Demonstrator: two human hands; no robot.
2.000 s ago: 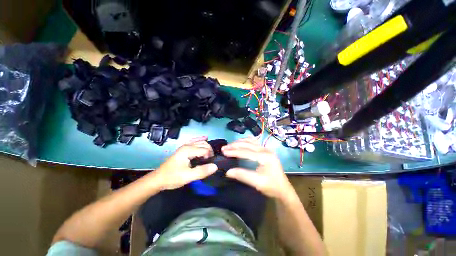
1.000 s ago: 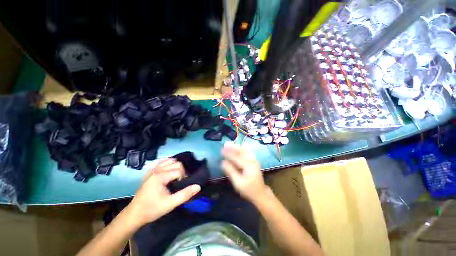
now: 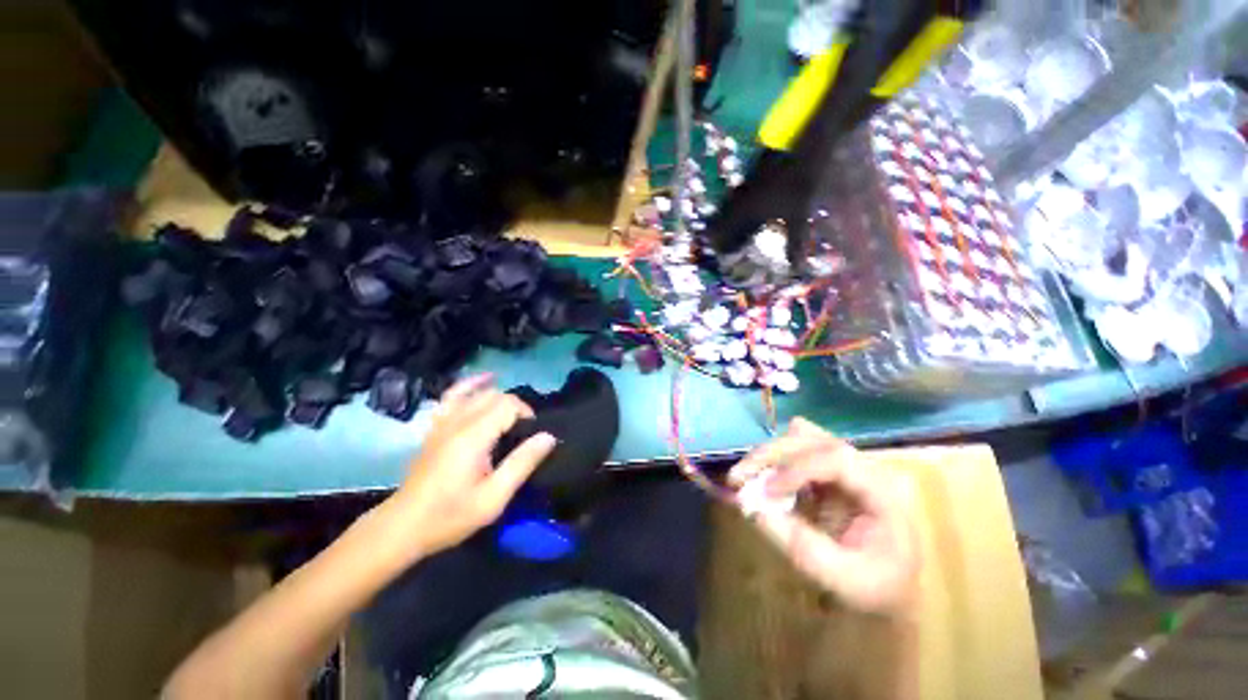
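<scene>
My left hand (image 3: pixel 472 458) holds a black housing (image 3: pixel 582 421) over the front edge of the green bench, its hollow side partly showing. My right hand (image 3: pixel 828 513) is to the right, in front of the bench edge, and pinches a white wired component (image 3: pixel 762 495) between thumb and fingers. Its thin red and orange wires trail up and left toward the bench. A pile of white wired components (image 3: pixel 739 335) lies on the bench ahead. A heap of small black pieces (image 3: pixel 370 294) lies at centre-left.
A large carton (image 3: pixel 582 235) of black housings stands behind the heap. The black-and-yellow screwdriver (image 3: pixel 808 103) hangs over the wired parts, beside a thin rod (image 3: pixel 683 123). Stacked clear trays (image 3: pixel 944 358), white round parts (image 3: pixel 1143 185), a plastic bag (image 3: pixel 25 342), a closed carton (image 3: pixel 979 547) and blue baskets (image 3: pixel 1163 479) surround.
My right hand has left the housing, moved right and taken hold of a white wired component. My left hand keeps the housing, now turned and slightly further right than one second ago.
</scene>
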